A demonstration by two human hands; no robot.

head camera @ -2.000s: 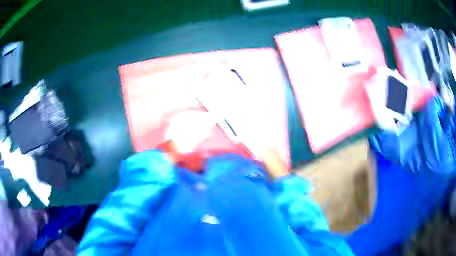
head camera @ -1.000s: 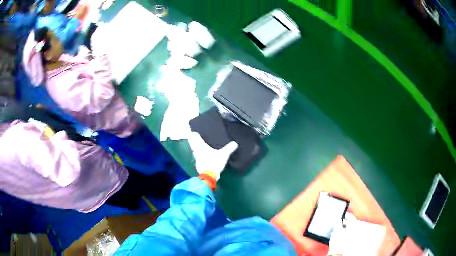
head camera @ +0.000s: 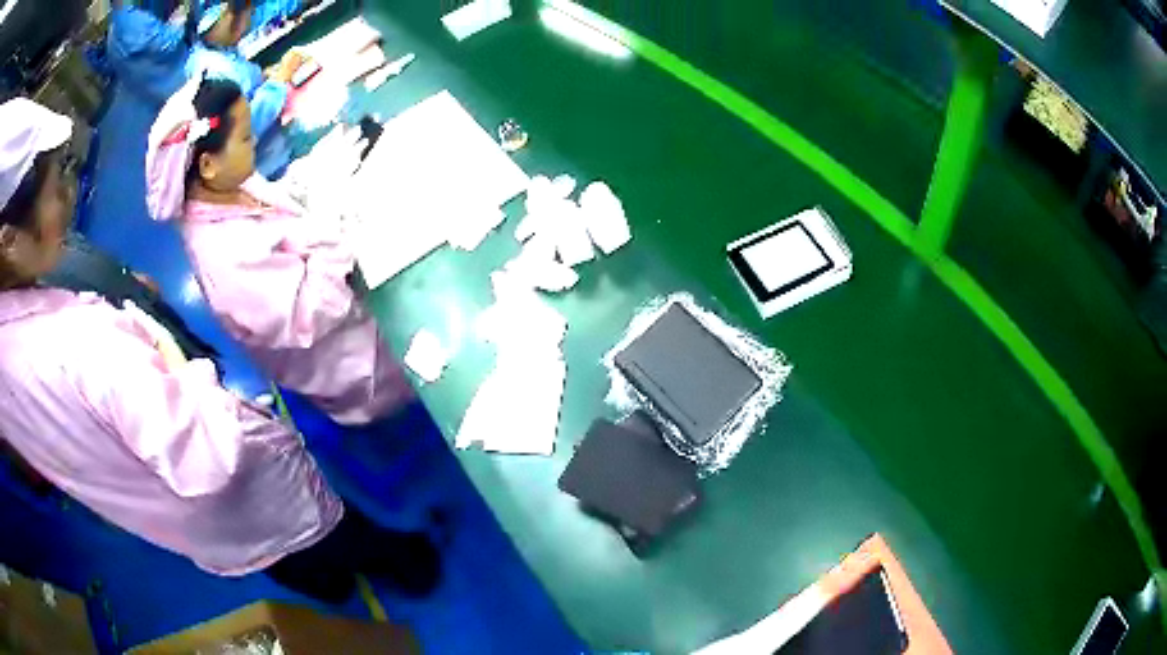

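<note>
Neither of my hands can be made out. An orange mat (head camera: pixel 924 617) is cut off by the bottom edge, with a dark slab (head camera: pixel 866 623) on it. A long pale shape (head camera: pixel 777 623) lies along the slab's left side; I cannot tell what it is. Dark flip covers (head camera: pixel 627 476) lie in a small, uneven pile on the green bench. Just behind them, a dark grey cased device or cover (head camera: pixel 691 371) lies on crinkled clear plastic (head camera: pixel 770 371).
A white box with a black-framed device (head camera: pixel 783 260) stands farther back. White scraps (head camera: pixel 518 397) and a large white sheet (head camera: pixel 442 173) lie at left. People in pink smocks (head camera: pixel 154 429) stand along the left bench edge. An open carton (head camera: pixel 339 633) is below.
The view has shifted, showing more of the line at upper left. My left hand, earlier at the dark covers, is gone from them. The covers lie in the pile.
</note>
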